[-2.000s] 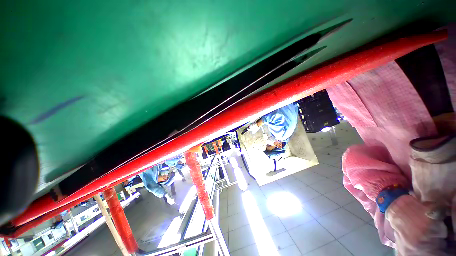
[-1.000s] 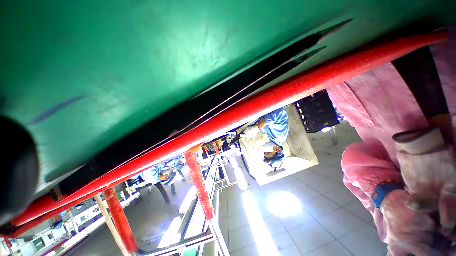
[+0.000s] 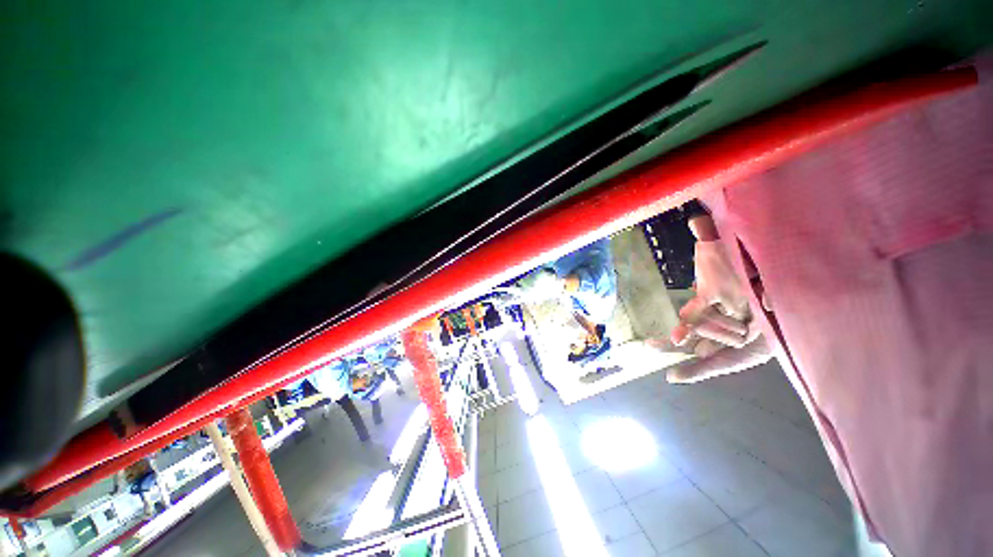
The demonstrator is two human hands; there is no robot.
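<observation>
One hand (image 3: 721, 310), in a pale glove or bare, shows at the right beside the pink smock (image 3: 904, 283). I cannot tell if it is my left or my right. Its fingers are partly apart and bent, and I see nothing held in them. The other hand is out of view or hidden by the smock. A green surface (image 3: 272, 120) fills the top of the picture, with a long black strip (image 3: 457, 223) along its edge. A red-wrapped tube (image 3: 653, 180) runs beside that edge.
Red-wrapped posts (image 3: 433, 403) and a metal frame (image 3: 468, 517) stand over the grey tiled floor (image 3: 675, 468). A person in blue (image 3: 591, 285) is beyond the tube, near black stacked bins (image 3: 670, 245). A dark round shape (image 3: 38, 364) blocks the left edge.
The two gloved hands and blue wrist band at the lower right have gone from view. The pink smock now covers that area, and one hand shows higher and further left.
</observation>
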